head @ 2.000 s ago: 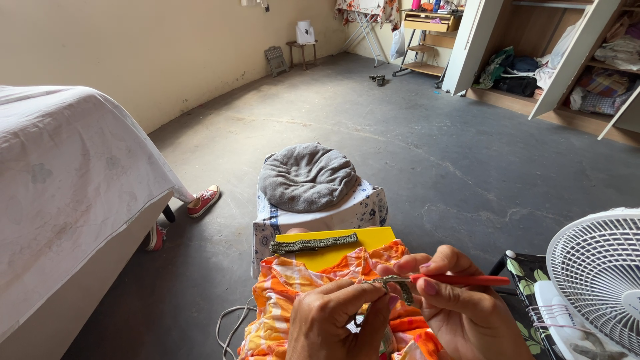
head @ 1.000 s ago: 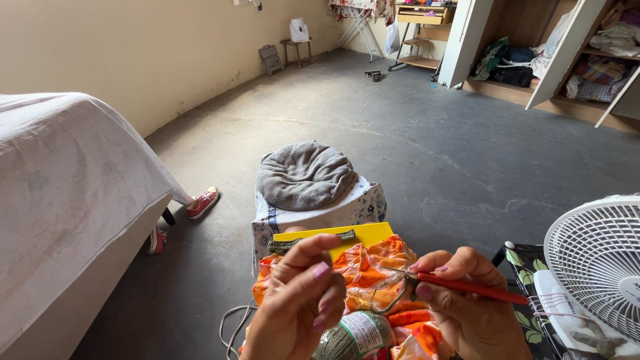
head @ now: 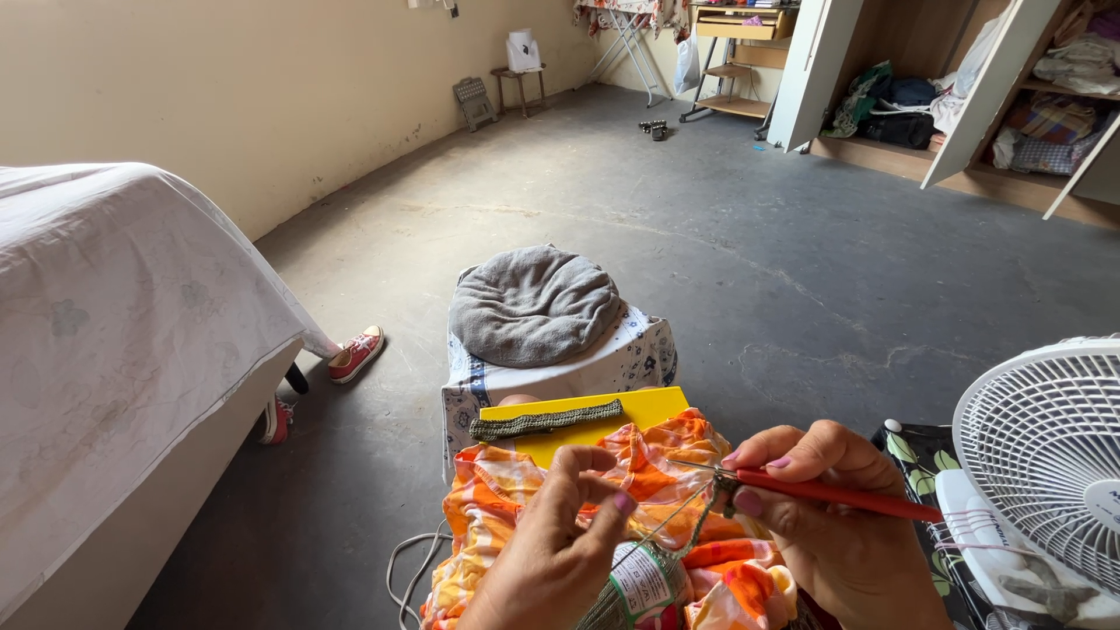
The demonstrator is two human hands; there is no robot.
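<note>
My right hand grips a crochet hook with a red handle, its metal tip pointing left. A small piece of green crochet work hangs at the hook, by my right fingertips. My left hand is raised to the left of it, fingers curled; a thin green yarn strand runs from near its fingers to the hook, and its hold on the strand is unclear. Below lies a ball of green yarn with a paper label, on orange and white patterned cloth. A finished-looking green crochet strip rests on a yellow board.
A grey round cushion sits on a cloth-covered stool ahead. To the right stands a white fan; at left are a sheet-covered bed and red sneakers. Open wardrobe doors are at the back right.
My left hand has moved away from the crochet work to the left, and the yarn ball shows below. The red hook stays in my right hand.
</note>
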